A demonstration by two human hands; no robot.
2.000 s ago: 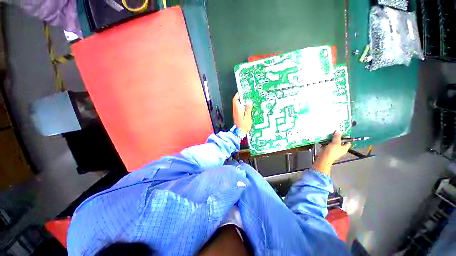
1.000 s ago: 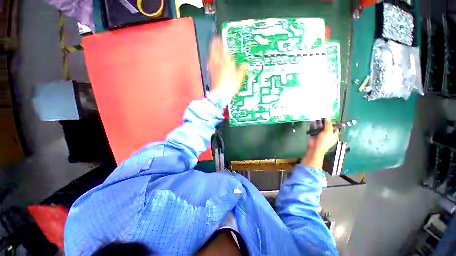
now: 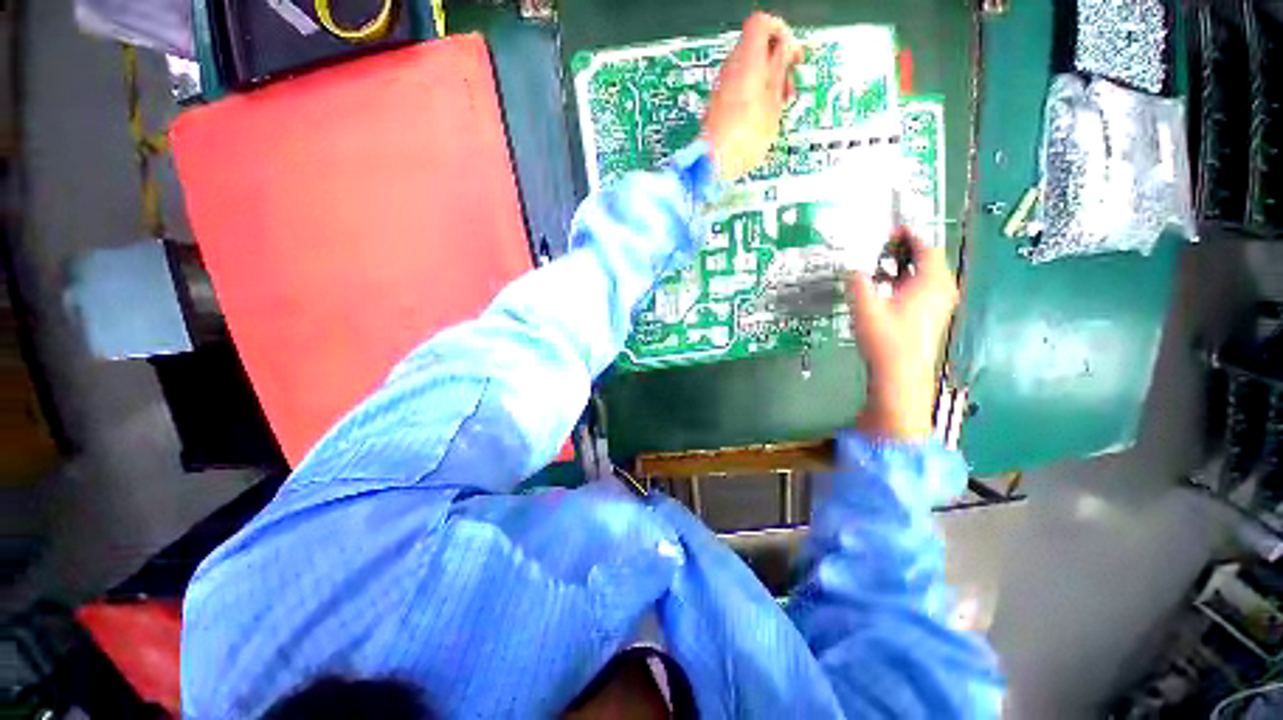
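Note:
A green circuit board lies solder side up on the green bench mat, with pale traces and a glare patch on its right part. My left hand is over its upper middle, fingers bent close together; whether they pinch anything is not clear. My right hand is over the board's lower right part, closed around a small dark tool. The tool is blurred and mostly hidden by the fingers, so its kind cannot be told.
A large red mat lies left of the green work area. A black tray with a yellow ring stands beyond it. A silvery bubble-wrap bag lies on the bench right. Metal rails are near the front edge.
The board has moved away from my body and left, onto the mat. My left hand has left its left edge and reached over its top. My right hand has moved over the board with the tool.

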